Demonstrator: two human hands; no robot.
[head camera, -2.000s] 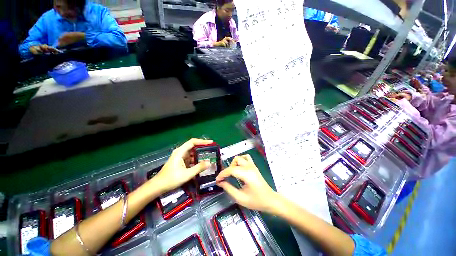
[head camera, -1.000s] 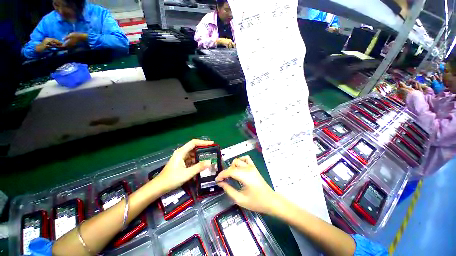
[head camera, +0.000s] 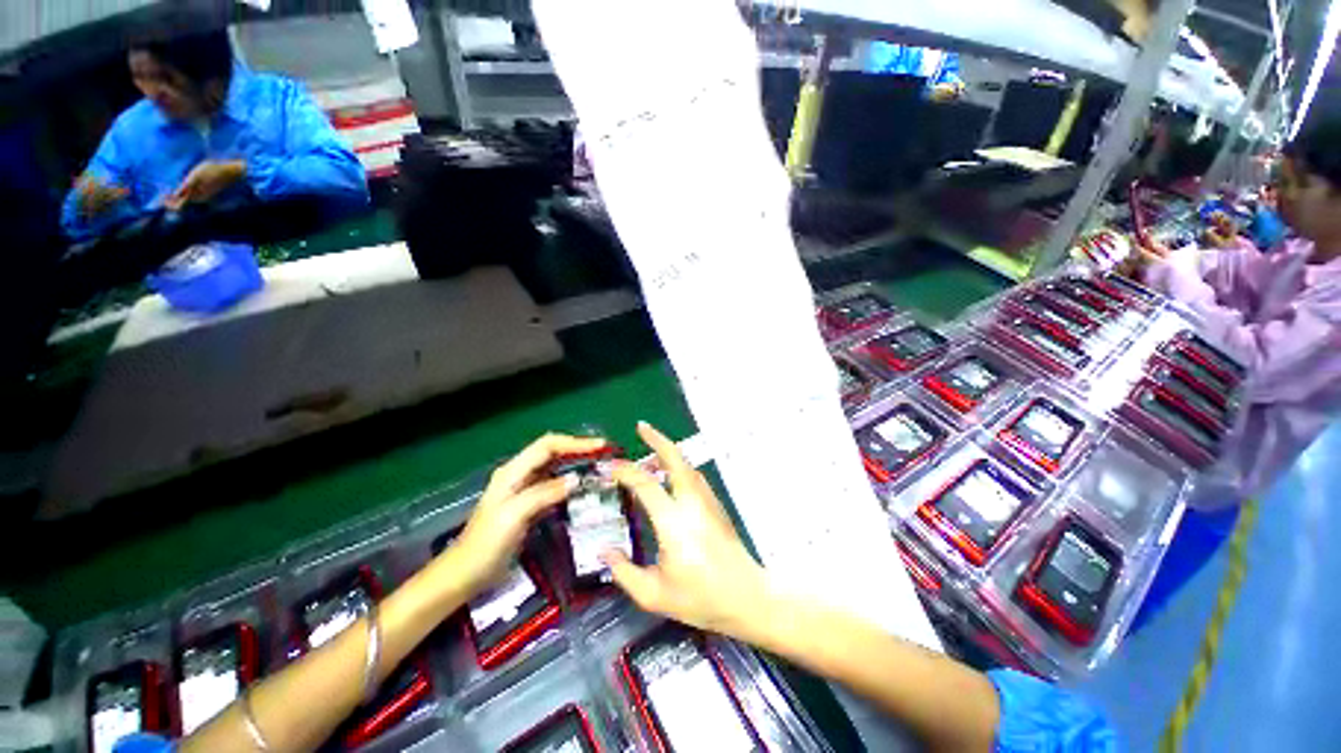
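Observation:
A red-and-black mobile phone (head camera: 599, 527) is between my hands at the upper right corner of the near clear tray (head camera: 327, 541). A white printed label shows on its back. My left hand (head camera: 508, 512) is at its upper left, fingertips on its top edge. My right hand (head camera: 684, 537) has its thumb on the phone's right side and fingers at its top. Whether the phone touches the tray is hidden. Other labelled phones lie in the tray pockets. A long white label strip (head camera: 721, 294) hangs beside my right hand, over my right forearm.
Another clear tray of phones (head camera: 1162, 552) is at the right. Beyond the green bench are a grey-brown board (head camera: 316, 368), a blue bowl (head camera: 206, 280), dark stacked trays (head camera: 478, 199) and a person in blue. A person in pink is at the right. A white shelf is overhead.
The view has shifted, and the strip hangs further left in it. My right hand has opened wider and moved up the phone. The white label now covers more of the phone's recess.

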